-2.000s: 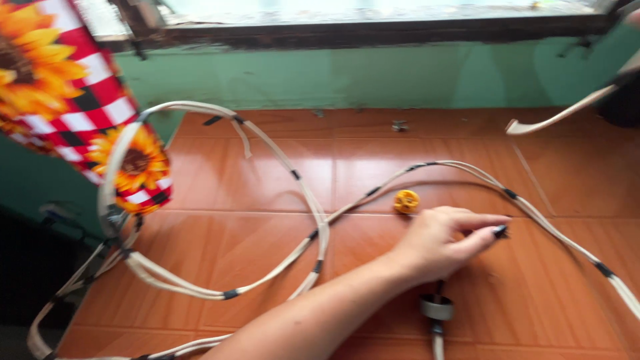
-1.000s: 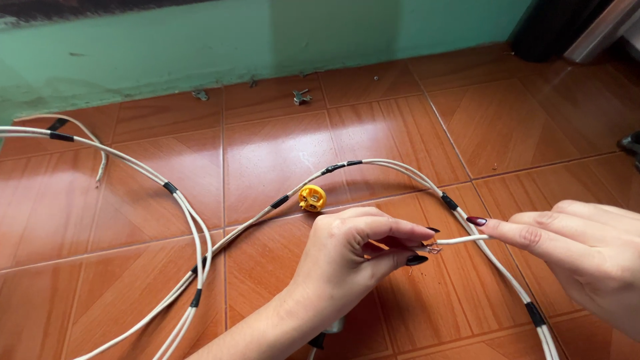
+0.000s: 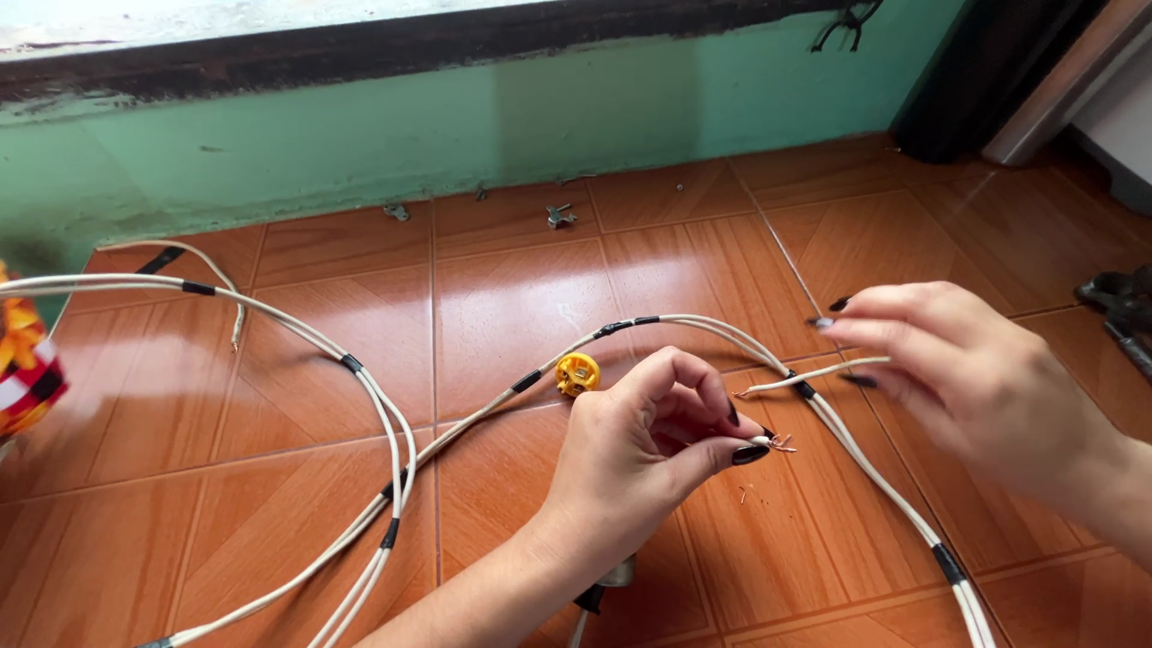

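Between the thumb and fingers of my left hand (image 3: 666,427) is a white insulated wire end (image 3: 760,441), its bare copper strands (image 3: 785,444) splayed. My right hand (image 3: 963,369) hovers to the right with fingers apart, around the level of a short white wire piece (image 3: 814,371) with a bare copper tip; whether it touches that piece cannot be told. A yellow round socket part (image 3: 577,373) with metal contacts sits just left of my left hand. Paired white cables (image 3: 864,459), bound with black tape, curve behind both hands. A grey cylindrical fitting (image 3: 619,573) is partly hidden under my left wrist.
Small metal pieces (image 3: 560,216) lie on the tiled floor (image 3: 504,297) near the green wall (image 3: 360,144). Looped white cable (image 3: 396,423) spreads at left, beside a sunflower-patterned cloth (image 3: 27,351). A black tool-like object (image 3: 1125,315) is at the right edge. Copper bits lie below my left fingertips.
My right hand, close to the wire at my left fingertips a second ago, is now apart from it. The short white wire piece is now separate from the wire end in my left hand.
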